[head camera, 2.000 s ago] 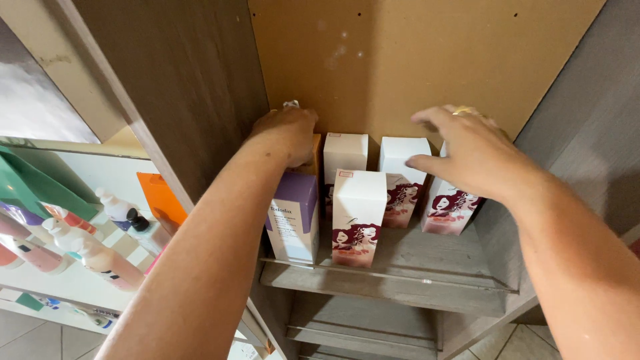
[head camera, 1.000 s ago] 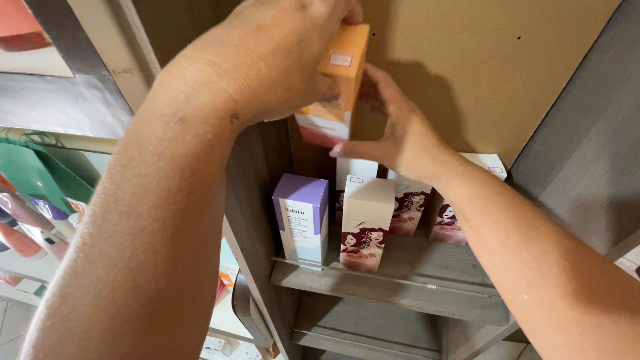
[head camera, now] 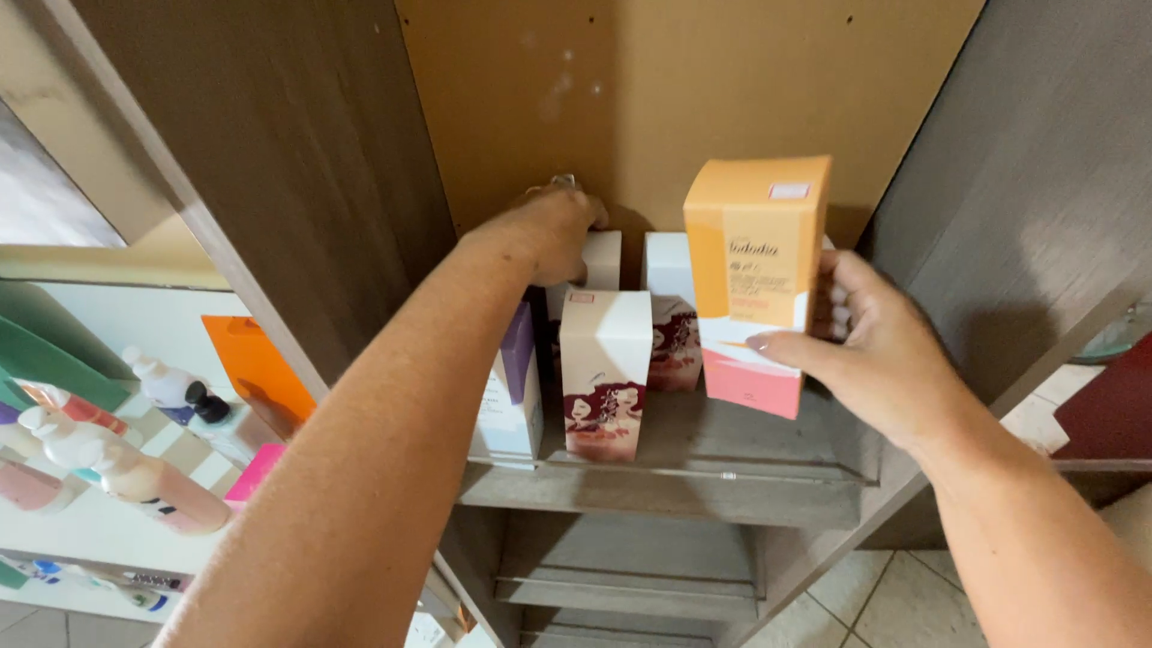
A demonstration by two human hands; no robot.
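Observation:
My right hand (head camera: pixel 864 351) grips an orange, white and pink Tododia carton (head camera: pixel 756 288) by its lower part, lifted above the right side of the shelf. At the back left, my left hand (head camera: pixel 558 229) is on top of a cream carton (head camera: pixel 601 261); its fingers are partly hidden, so its hold is unclear. In front of that one stands a cream carton with maroon illustrated figures (head camera: pixel 607 373). A similar carton (head camera: pixel 670 306) stands behind, between it and the orange one. The purple and white carton (head camera: pixel 508 405) is at the shelf's left, partly behind my left forearm.
Dark wooden side panels (head camera: pixel 261 162) and a brown back panel (head camera: pixel 720 99) enclose the shelf (head camera: pixel 666 490). Lower shelves (head camera: pixel 630 549) lie beneath. On white shelving at left are pump bottles (head camera: pixel 126 468), an orange bag (head camera: pixel 256 369) and other products.
The orange carton, earlier between both hands, is now in my right hand alone, farther right. My left hand has let go of it and moved to the cream carton at the back.

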